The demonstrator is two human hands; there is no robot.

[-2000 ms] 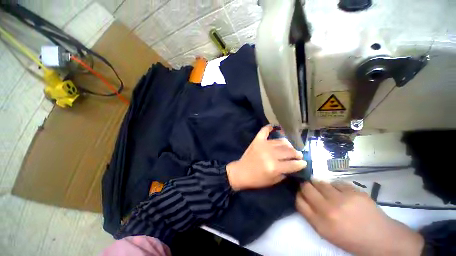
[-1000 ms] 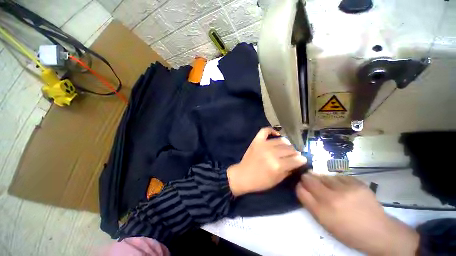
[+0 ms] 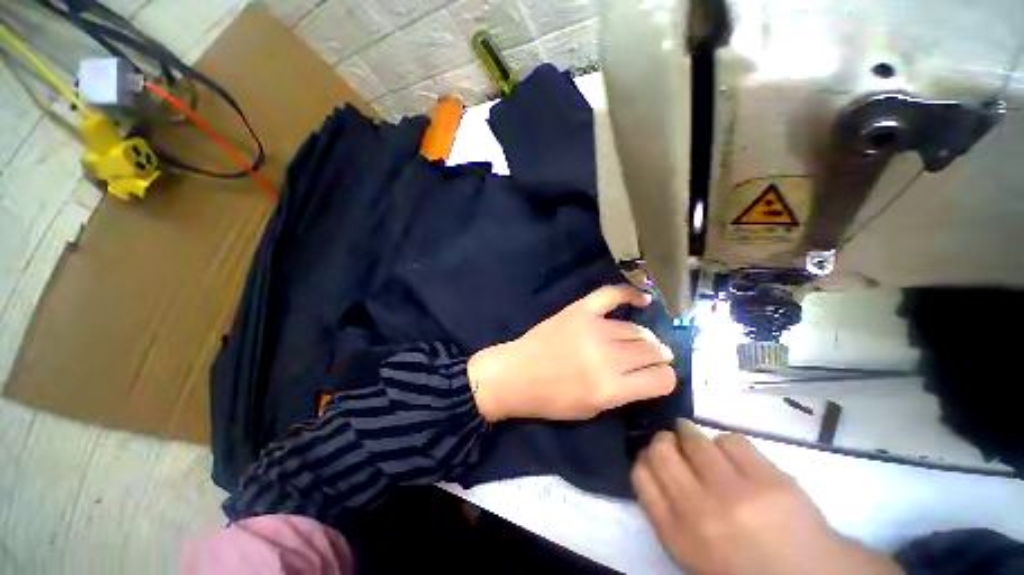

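A dark navy garment piece (image 3: 494, 247) lies bunched on the white table, left of the needle of the off-white sewing machine (image 3: 747, 135). My left hand (image 3: 578, 365) lies on the cloth just left of the bright lamp, fingers bent and pressed down on it. My right hand (image 3: 719, 494) is nearer the front edge, its fingertips gripping the cloth's lower right edge. The needle and presser foot are hidden by glare and the machine head. A ribbed round part (image 3: 762, 356) is right of the lamp.
A black jagged cloth piece (image 3: 966, 359) and a small dark strip (image 3: 830, 422) lie at the right. A dark pile (image 3: 264, 326) is at left, beside cardboard (image 3: 124, 303). A yellow plug (image 3: 121, 166) and a yellow-green tool (image 3: 492, 62) are behind.
The cloth's right edge has shifted beneath my hands. My right hand has moved down and left, away from the lamp. The view has shifted slightly.
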